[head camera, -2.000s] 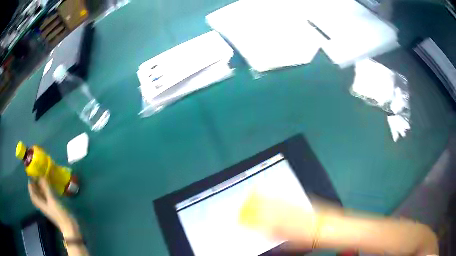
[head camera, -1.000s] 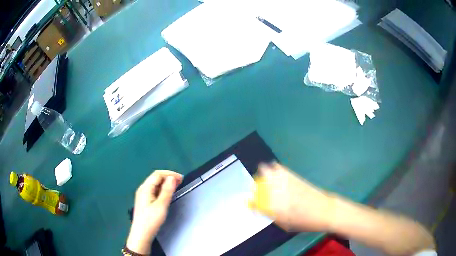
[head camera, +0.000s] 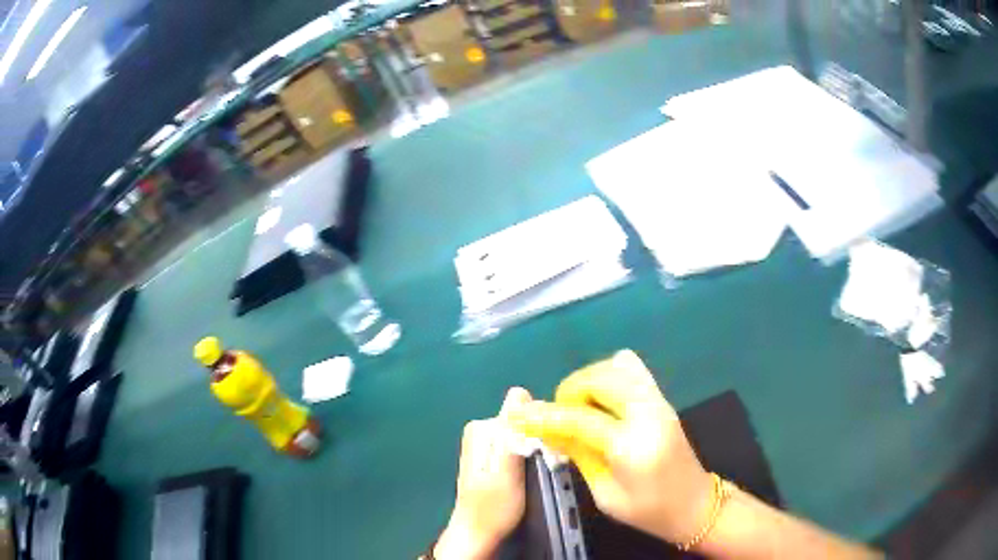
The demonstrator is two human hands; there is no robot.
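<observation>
A closed grey laptop [head camera: 560, 509] stands on its edge at the bottom centre, seen along its narrow side with ports. My left hand [head camera: 490, 476] grips it from the left near its far corner. My right hand [head camera: 624, 438], with yellow-covered fingertips, is at the same corner. A small white wad, seemingly a wipe [head camera: 527, 445], shows between the fingers. The black foam pad [head camera: 728, 448] lies under and to the right of the hands. The laptop's lower part is cut off by the picture's edge.
A yellow bottle [head camera: 260, 400], a folded wipe [head camera: 327, 378] and a clear bottle [head camera: 345, 295] lie left. Printed sheets [head camera: 536, 263] and white bags [head camera: 700, 197] lie beyond. Bagged wipes [head camera: 881, 287] lie right. Waiting laptops [head camera: 301, 224] sit left and far left.
The laptop has been raised from lying flat on the pad to standing on edge. Both hands have come together at its corner. The view has tilted up and shifted left.
</observation>
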